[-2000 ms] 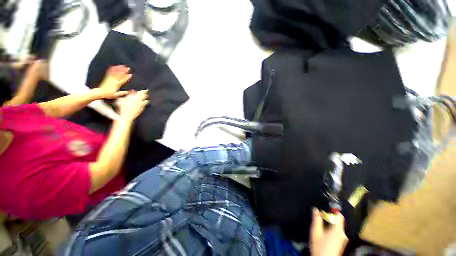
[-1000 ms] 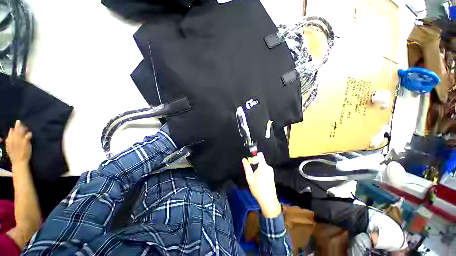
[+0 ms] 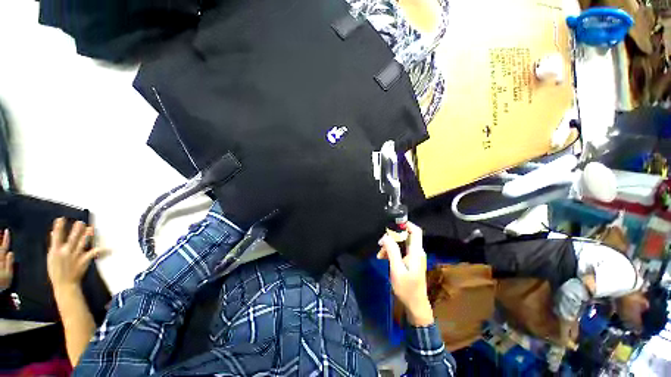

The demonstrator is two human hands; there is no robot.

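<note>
A black tote bag [image 3: 287,96] lies flat in front of me, with a small white logo [image 3: 337,134] on it. Wrapped handles [image 3: 165,205] stick out at its left edge, and crinkled wrapped handles [image 3: 423,55] lie beyond its right edge by two black tabs. My right hand [image 3: 405,258] is closed around the dark and red grip of a small shiny tool, perhaps snips [image 3: 390,173]; its silvery end is over the bag's lower right part. My left hand is not visible; its plaid sleeve [image 3: 184,247] reaches to the bag's lower left edge, where the hand is hidden.
Another person's hands [image 3: 70,254] rest on a black bag at the far left. More black fabric [image 3: 118,26] lies at the top left. Printed cardboard [image 3: 471,140] lies to the right, with a looped white tube [image 3: 471,206] at its edge and a blue ring-shaped object [image 3: 602,26] beyond.
The view has shifted right along the table. My right hand and the tool have moved away from the logo toward the bag's right edge. The other person's hand has moved over their bag.
</note>
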